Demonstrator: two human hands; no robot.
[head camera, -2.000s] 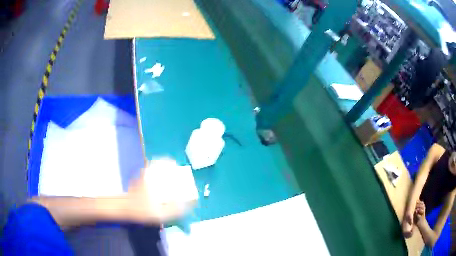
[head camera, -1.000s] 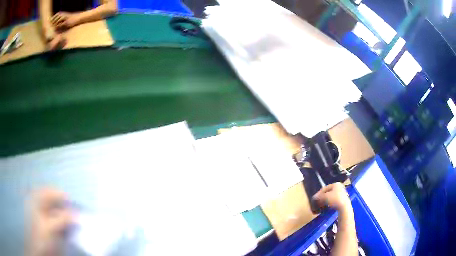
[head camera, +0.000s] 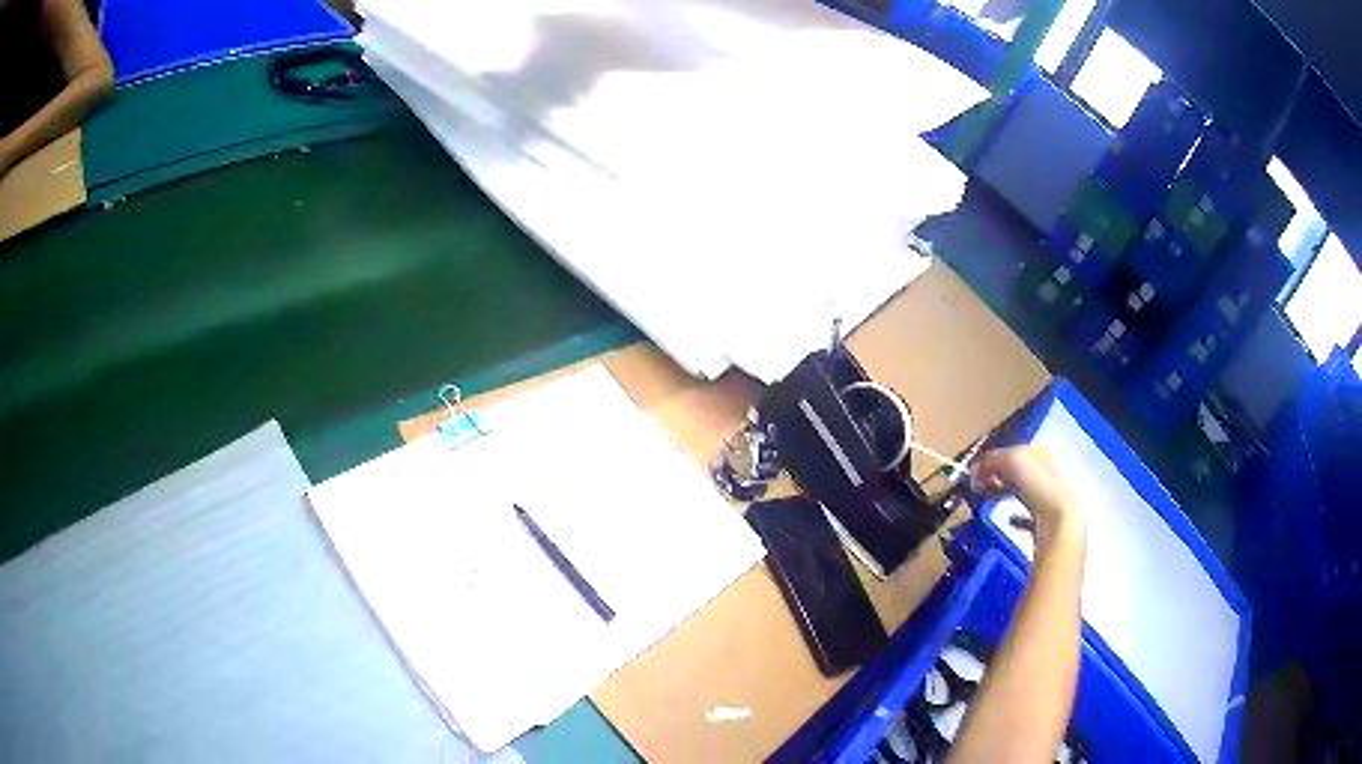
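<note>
My right hand (head camera: 1034, 487) reaches in from the lower right, over the edge of the blue bin (head camera: 956, 597). Its fingertips are at a small dark and white item beside a bulky black device (head camera: 854, 455); whether they grip it is not clear. A white cord loops over the black device. A black phone (head camera: 819, 582) lies flat beside it. Black headbands (head camera: 950, 690) show partly in the bin below my forearm. My left hand is out of the picture.
Record sheets (head camera: 448, 597) with a bulldog clip (head camera: 459, 418) and a pen (head camera: 563, 563) lie on brown board (head camera: 702, 702). A fanned stack of white sheets (head camera: 672, 164) stands behind. A pale cover sheet (head camera: 194, 627) is at left. A person's arm (head camera: 60, 90) shows top left.
The view has swung right from the left bench to the papers and phone. My left hand has left the picture. My right hand has moved from near the phone to the device's right side.
</note>
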